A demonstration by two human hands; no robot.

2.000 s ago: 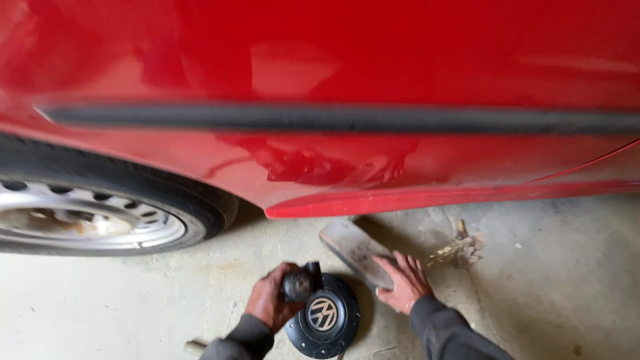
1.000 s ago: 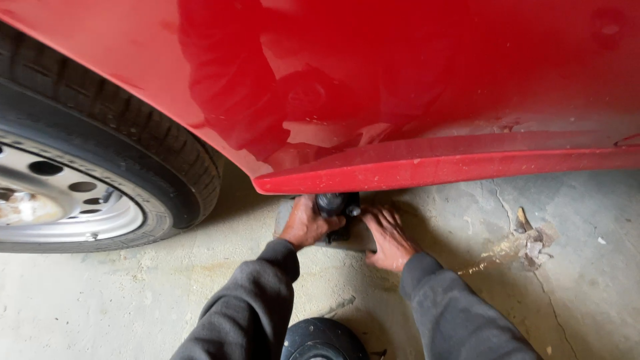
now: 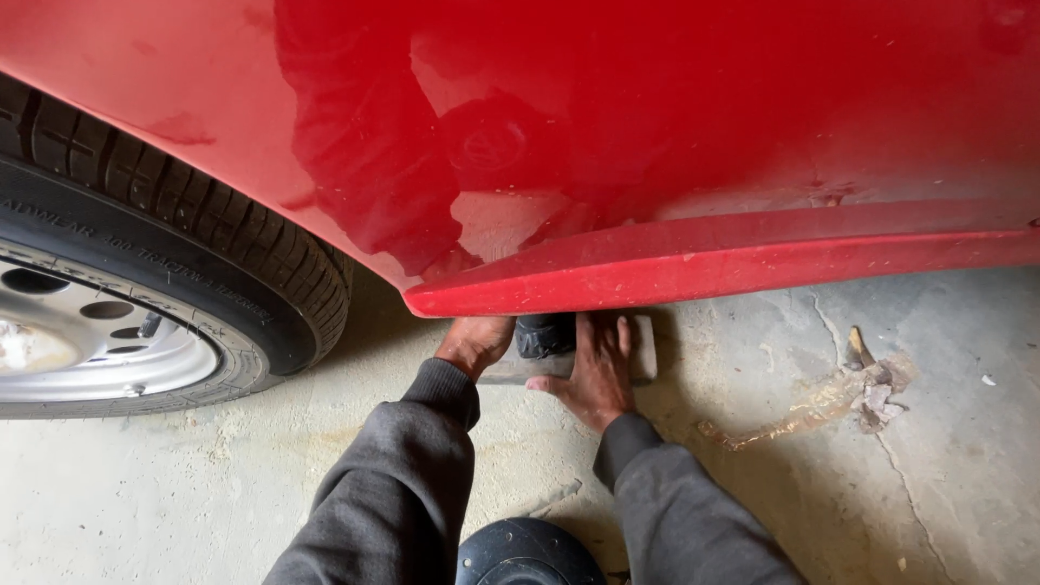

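A black cylindrical object, perhaps a bottle jack [image 3: 546, 335], stands on a flat grey block [image 3: 644, 349] under the edge of the red car's sill [image 3: 691, 272]; its top is hidden by the sill. My left hand [image 3: 478, 341] is at the left of the black object, its fingers hidden under the sill, so its grip cannot be told. On the other side, my right hand [image 3: 595, 378] lies over the block with its thumb spread and its fingers beside the black object. Below them on the floor, a black round wheel centre cap [image 3: 528, 552] is partly in view.
A tyre [image 3: 268, 276] on a silver steel wheel [image 3: 183, 357] fills the left side. The red body panel [image 3: 731, 106] spans the top. Crumpled clear tape and debris [image 3: 873, 394] lie on the cracked concrete floor [image 3: 967, 455] at the right.
The block and the black object have moved from beside the centre cap to beneath the sill. My right hand has shifted onto the block, close beside the black object.
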